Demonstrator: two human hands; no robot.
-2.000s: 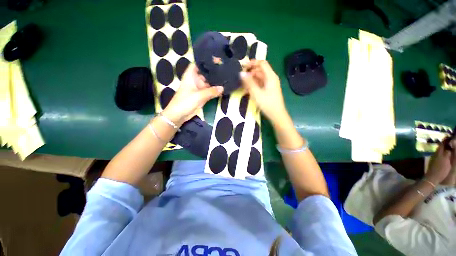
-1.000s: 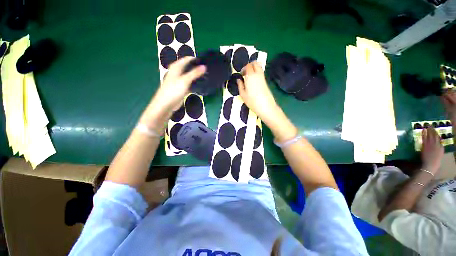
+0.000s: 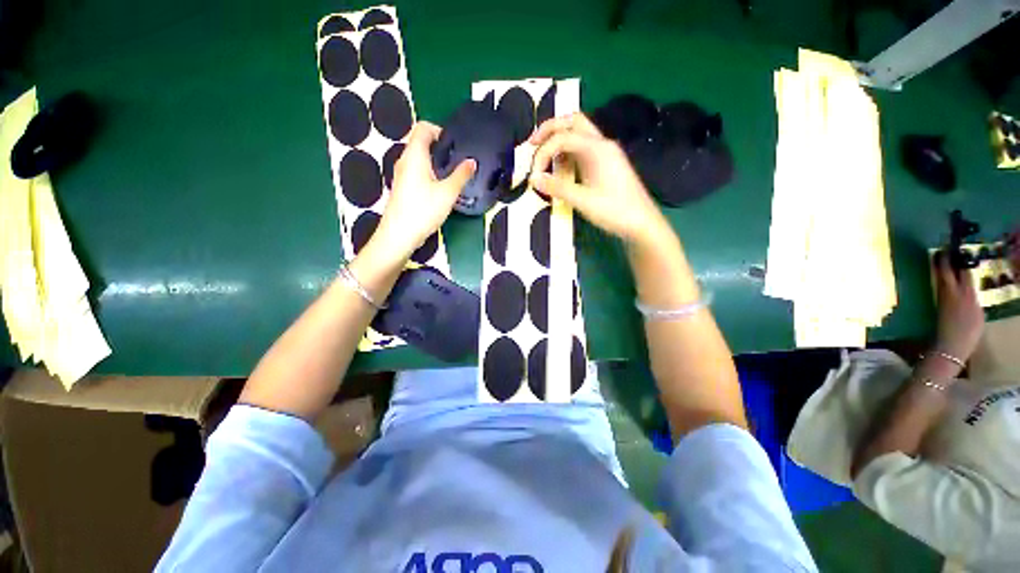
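My left hand [image 3: 423, 193] holds a black plastic base plate [image 3: 474, 157] above the gap between two pad sheets. My right hand [image 3: 584, 174] is just right of the plate, over the upper part of the right pad sheet [image 3: 526, 257]; its thumb and fingertips are close together, and I cannot tell if a pad is between them. The right sheet has black ovals and blank strips. The left pad sheet [image 3: 356, 115] has two columns of black ovals. Another plate [image 3: 432, 316] lies across the left sheet's lower end. More dark plates [image 3: 679, 151] lie together right of my right hand.
Pale backing paper lies in piles at the left [image 3: 43, 257] and right [image 3: 825, 213]. A black part [image 3: 50, 137] is at the far left, another [image 3: 928, 163] at the right. A cardboard carton [image 3: 101, 448] is below the bench at left. A person's arm [image 3: 945, 325] works at the right.
Dark plates now lie together at the right, where one lay two seconds ago. My left hand holds a plate closer to my right hand, which has moved slightly right. The left sheet has shifted.
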